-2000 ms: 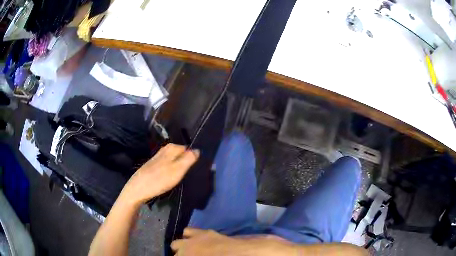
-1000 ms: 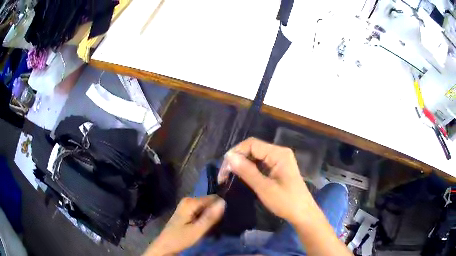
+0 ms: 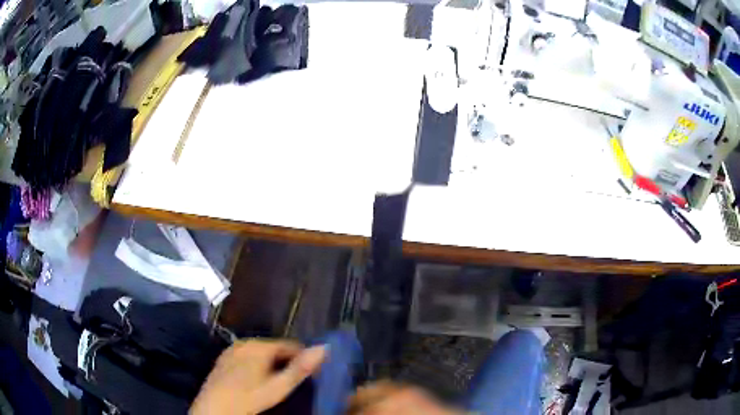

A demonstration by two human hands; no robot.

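A long dark strip (image 3: 436,138) lies on the white table beside the machine. A dark length (image 3: 387,223) starts at its lower end, crosses the wooden edge and hangs toward my lap. My left hand (image 3: 264,377) is low in the picture, left of the hanging length and by my knee, thumb and fingers close together. What is between them is not clear. My right hand (image 3: 397,400) is blurred and cut off by the bottom edge, at the hanging length's lower end. Its grip is hidden.
A JUKI machine head (image 3: 677,121) stands right, with a yellow-and-red tool (image 3: 641,178) beside it. Small dark folded pieces (image 3: 276,40) lie at the table's back left. A black pile (image 3: 69,113) is far left. Tied dark bundles (image 3: 146,332) lie lower left, near white curved strips (image 3: 166,263).
The view has shifted, showing more of the table and machine. My hands have moved apart and sit lower in the picture; my right hand is now mostly cut off. The strip hangs straighter.
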